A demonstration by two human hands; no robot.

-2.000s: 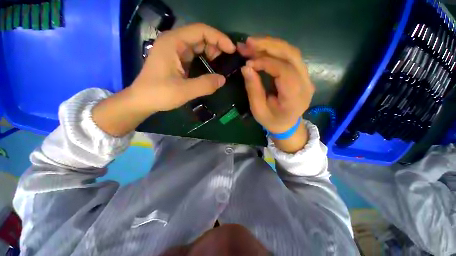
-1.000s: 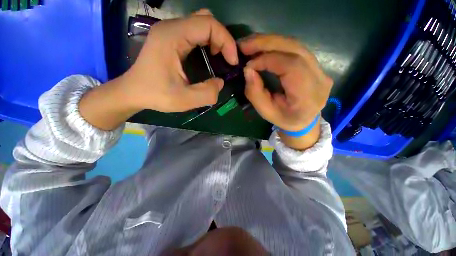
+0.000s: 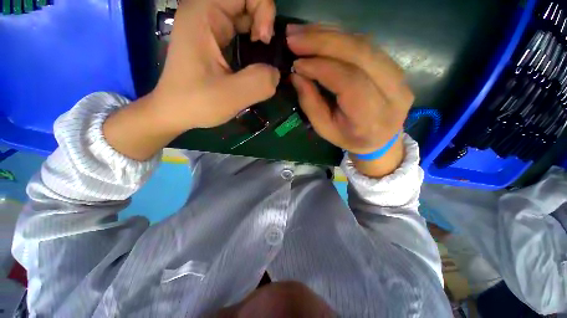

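Note:
My left hand [image 3: 214, 74] holds a black housing [image 3: 261, 53] between thumb and fingers, above the dark green bench mat. A thin pale edge shows on the housing's left side. My right hand [image 3: 351, 93], with a blue strap [image 3: 378, 149] on the wrist, is at the housing's right side. Its thumb and index fingertips are pinched together on a tiny pale part [image 3: 293, 69], too small to name. A small green board piece [image 3: 288, 125] lies on the mat below the hands. Beside it lies a dark unit with a thin silvery strip [image 3: 250, 135], partly hidden by my left hand.
A blue tray [image 3: 65, 56] is on the left, with green boards [image 3: 23, 6] at its far edge. Another blue tray [image 3: 482, 175] on the right holds rows of black units [image 3: 528, 93]. A blue coiled cord [image 3: 429, 115] is near my right wrist. Another person's sleeve [image 3: 538, 248] is at right.
Both hands have moved up in the picture with the housing. The housing is turned, its pale edge now more upright. My right fingertips have shifted, and a tiny pale part shows at them.

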